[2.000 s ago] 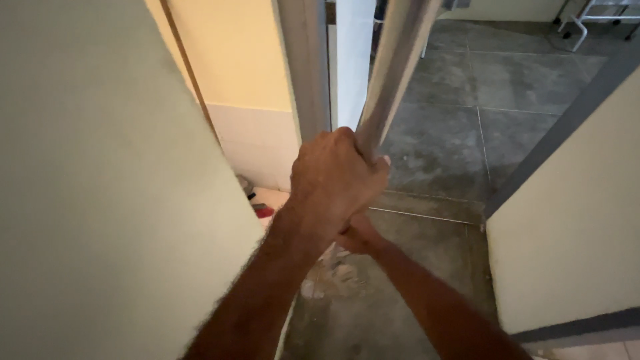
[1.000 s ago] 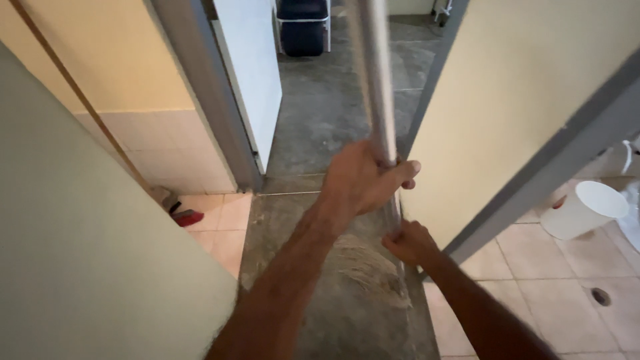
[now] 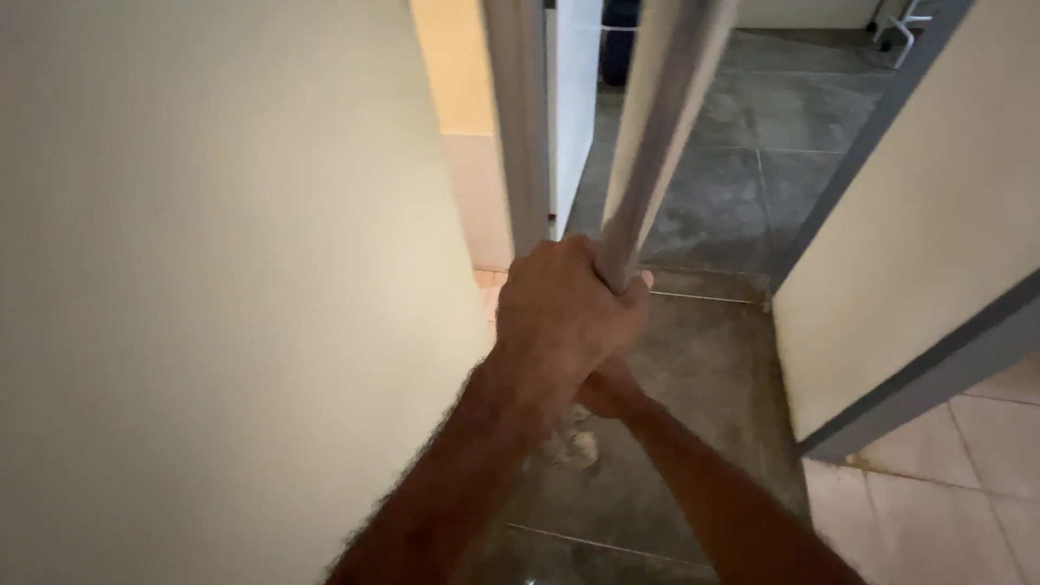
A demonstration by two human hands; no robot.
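Observation:
My left hand (image 3: pixel 569 305) is closed around a thick, pale pole (image 3: pixel 662 122) that rises toward the top of the head view. My right hand (image 3: pixel 611 386) is lower on the pole, partly hidden behind my left hand and wrist; its fingers are mostly out of sight. Below both hands, the stringy pale head of a mop (image 3: pixel 578 447) lies on the dark tiled floor (image 3: pixel 699 349), largely covered by my left forearm.
A cream wall (image 3: pixel 244 284) fills the left side. Ahead are a grey door frame (image 3: pixel 524 122), a white door (image 3: pixel 575 106) and a floor threshold (image 3: pixel 707 286). Another cream wall (image 3: pixel 910 244) with grey trim stands at right, beside pink floor tiles (image 3: pixel 910 512). White metal legs (image 3: pixel 902 36) show beyond.
Both hands have kept hold of the pole. The mop head, spread out at right one second ago, now lies mostly beneath my left forearm. The view has swung strongly.

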